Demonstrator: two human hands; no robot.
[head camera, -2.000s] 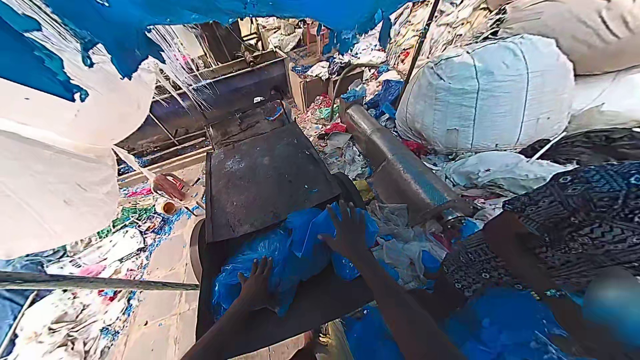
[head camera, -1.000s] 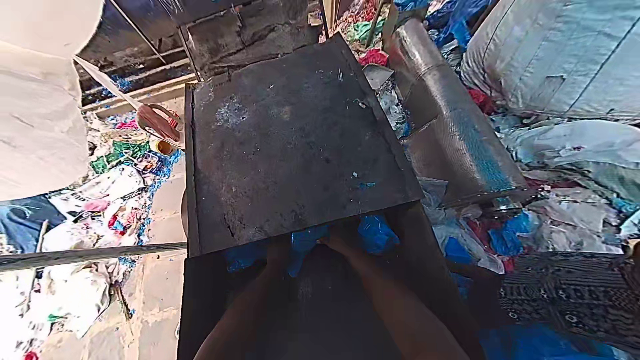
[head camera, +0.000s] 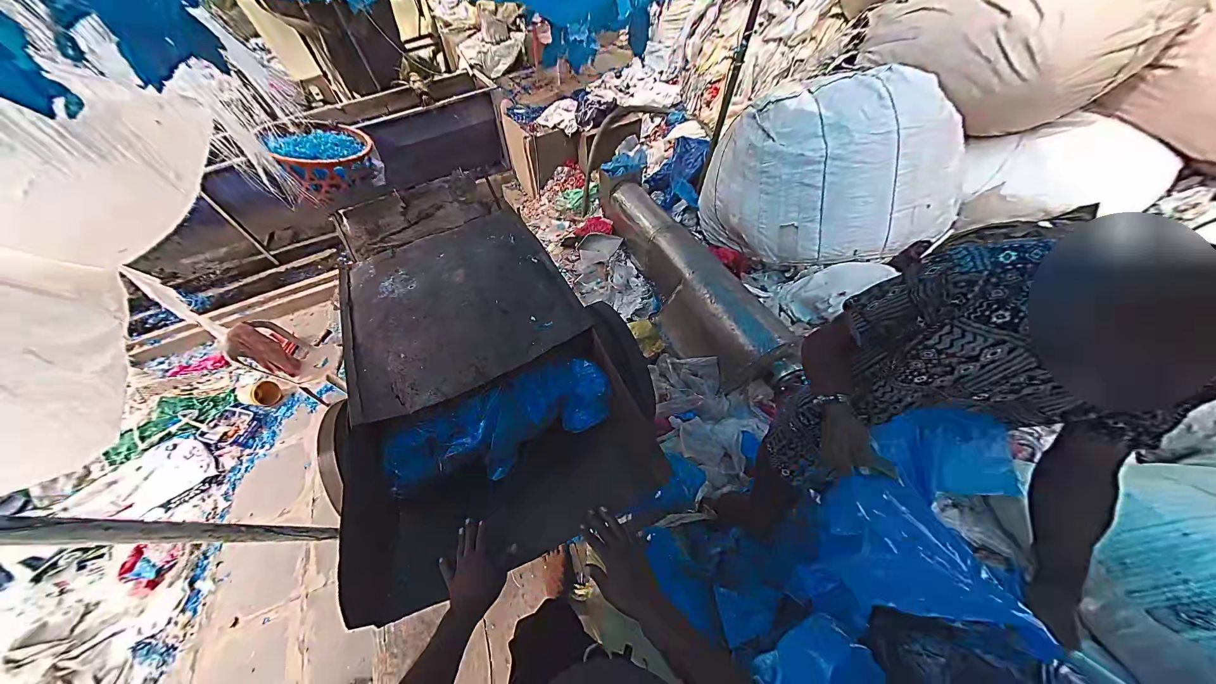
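Note:
A dark metal machine with a sloping cover (head camera: 465, 304) stands in front of me. Blue plastic film (head camera: 503, 413) lies inside its mouth, under the cover's lower edge. My left hand (head camera: 473, 570) is at the near edge of the feed tray (head camera: 570, 484), fingers spread, holding nothing. To its right, my right hand (head camera: 617, 560) is by the tray's near right corner, also empty with fingers apart. Whether either hand touches the metal cannot be told. A heap of blue plastic sheets (head camera: 883, 541) lies to the right of my right hand.
Another person (head camera: 940, 323) bends over the blue heap at the right, arms in it. A metal cylinder (head camera: 698, 275) lies beyond the tray. White sacks (head camera: 836, 161) stand behind. A wooden pole (head camera: 161, 532) reaches in from the left. A basket of blue shreds (head camera: 318, 152) stands at the back.
My hands were on the blue film, then reached under the cover's edge; now they are back at the tray's near edge, off the film, which sits deeper inside. The view has shifted widely.

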